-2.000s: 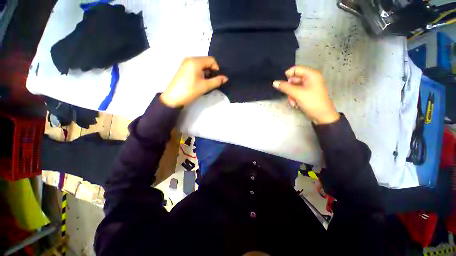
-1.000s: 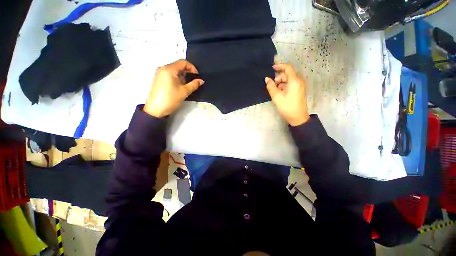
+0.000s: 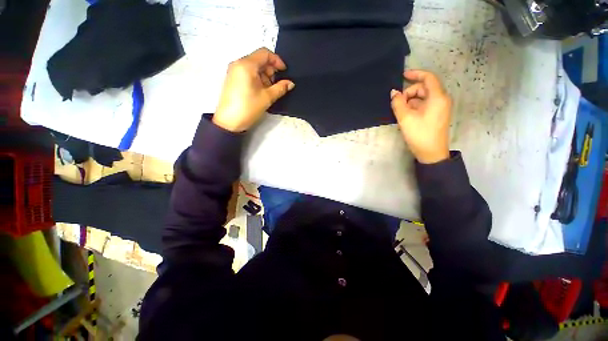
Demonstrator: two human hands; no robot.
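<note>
Black garment panels (image 3: 340, 73) lie flat in overlapping layers on the white table cover (image 3: 320, 156). The front edge of the nearest panel has a shallow point towards me. My left hand (image 3: 252, 92) is at the panel's left edge, thumb and fingers apart, fingertips over the cloth. My right hand (image 3: 423, 110) is at the panel's right edge, its fingers loosely curled and apart from the thumb, thumb tip at the edge. Neither hand visibly grips the cloth. Whether the hidden fingers touch it cannot be told.
A crumpled black bundle (image 3: 120, 46) lies at the left on a blue strip (image 3: 135, 116). At right, a blue tray (image 3: 590, 200) holds black-handled shears (image 3: 568, 193) and yellow snips (image 3: 587, 145). The metal iron (image 3: 533, 16) is at rear right. A red crate (image 3: 30, 190) stands at left.
Over the last two seconds, the nearest panel's front edge has gone from nearly straight to showing its point. Both hands have moved slightly outward to its sides. The camera view has shifted.
</note>
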